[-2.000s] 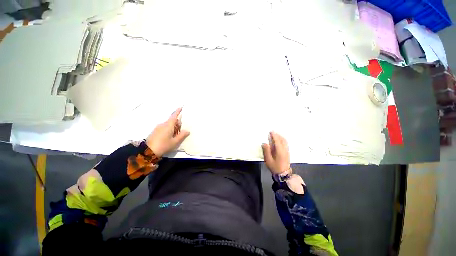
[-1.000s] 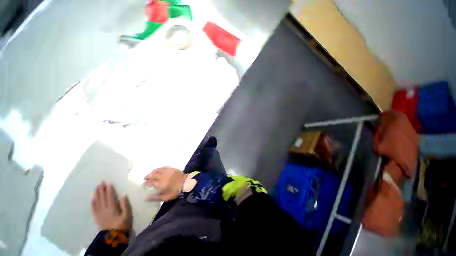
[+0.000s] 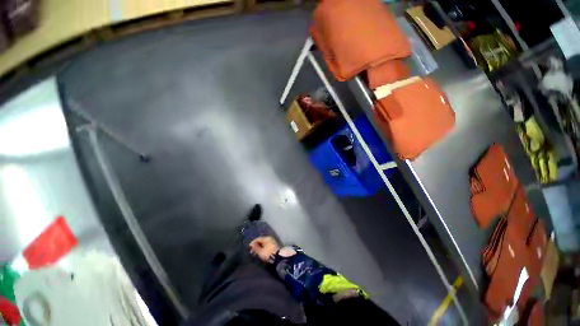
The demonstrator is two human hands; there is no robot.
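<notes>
My right hand (image 3: 262, 247) is small and blurred near the lower middle, in front of my dark clothing and over the grey floor. Its fingers look bent, and I cannot make out anything held in it. My left hand is out of the picture. The white-covered table (image 3: 82, 286) is cut off at the lower left. A pale tape roll (image 3: 36, 310) lies on it beside a red sheet (image 3: 51, 243) with green parts.
A blue bin (image 3: 353, 175) stands on the floor beside a brown carton (image 3: 300, 118), by a light metal frame (image 3: 356, 137). Orange-brown bundles (image 3: 416, 121) lie on the frame. More orange-brown stacks (image 3: 509, 248) are at the right. A yellow floor line shows at the lower right.
The view has swung right, from the table to the floor, bin and bundles. My left hand and the pale panel have left the picture. My right hand is now off the table.
</notes>
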